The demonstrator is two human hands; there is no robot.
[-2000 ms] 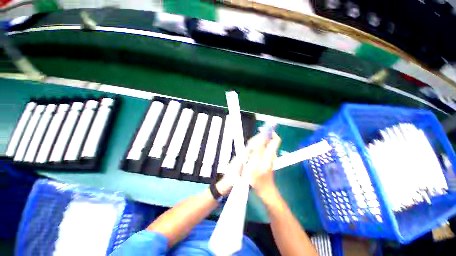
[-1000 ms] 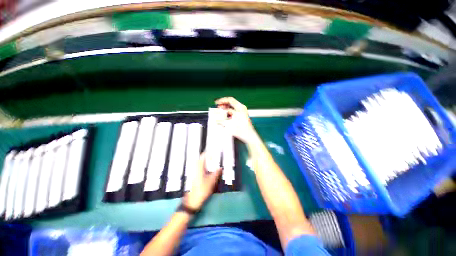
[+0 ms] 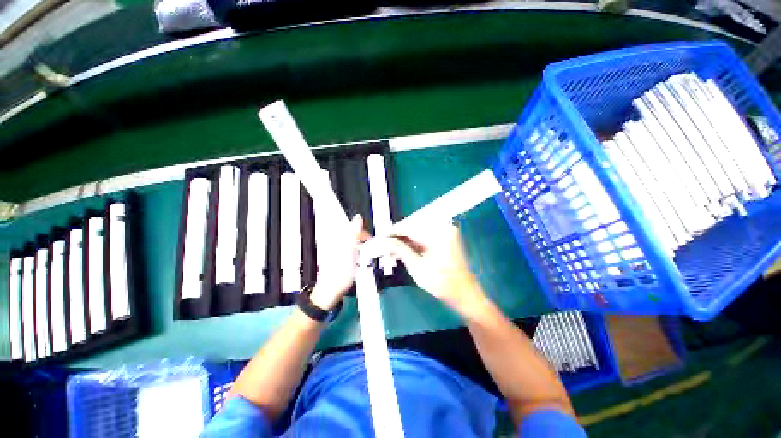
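Observation:
My left hand [image 3: 336,255] is closed on a long white strip [image 3: 295,145] that slants to the upper left. A white length [image 3: 377,359] also runs down from my hands over my lap; I cannot tell if it is the same piece. My right hand [image 3: 441,261] holds a white tube [image 3: 454,201] pointing to the upper right. My fingertips meet at the tube's lower end; what is between them is too small to tell. Behind them lies the black slotted tray [image 3: 240,301] with several white tubes [image 3: 257,231] and a bare slot near its right end.
A filled black tray [image 3: 133,257] stands at left. A blue basket [image 3: 655,287] of white tubes stands at right. Below the bench are a left blue crate [image 3: 94,406] and a lower right blue bin [image 3: 604,351] beside brown cardboard [image 3: 638,346]. A green conveyor [image 3: 411,94] runs beyond.
One second ago both hands were over the tray's right end, at a white tube. Now they are nearer my body, holding a strip and a tube crossed. The view has shifted.

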